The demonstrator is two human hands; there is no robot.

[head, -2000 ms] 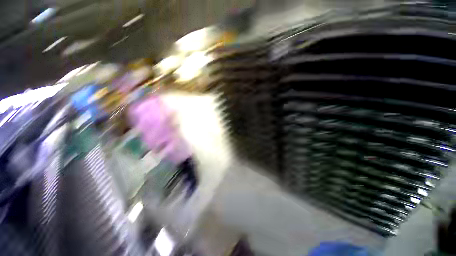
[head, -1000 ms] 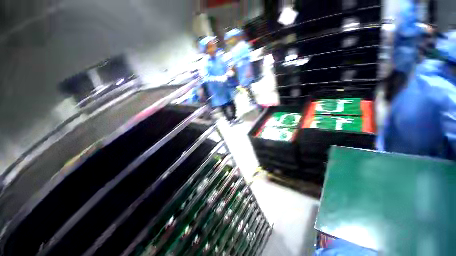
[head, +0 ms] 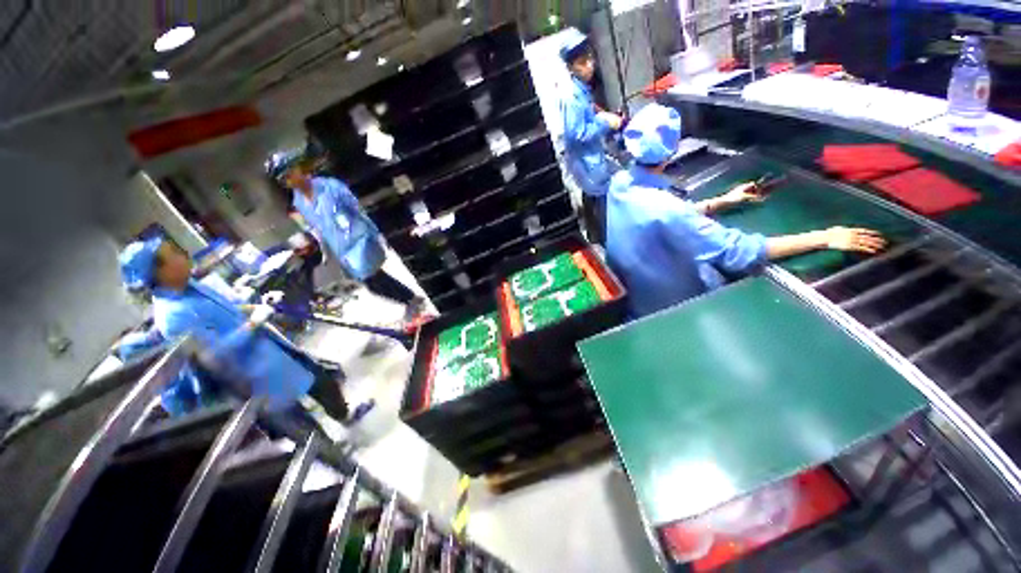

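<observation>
Neither of my hands is in view. Nearest in front is a table with a flat dark green top (head: 750, 386). A red tray (head: 773, 520) with crumpled clear plastic in it shows under the tabletop. Two black crates (head: 453, 420) beyond the table's left side hold green circuit boards (head: 549, 293) with orange-red edging.
A roller conveyor (head: 952, 302) runs along the right, with red sheets (head: 920, 188) beyond it. A blue-coated person (head: 672, 241) reaches over it. Three other people stand farther back. Black crates (head: 448, 157) are stacked behind. A metal-barred rack (head: 224, 476) fills the lower left.
The view has swung right and steadied. The green tabletop now lies nearer the middle, the conveyor and red sheets have come into view, and the barred rack has shifted to the lower left.
</observation>
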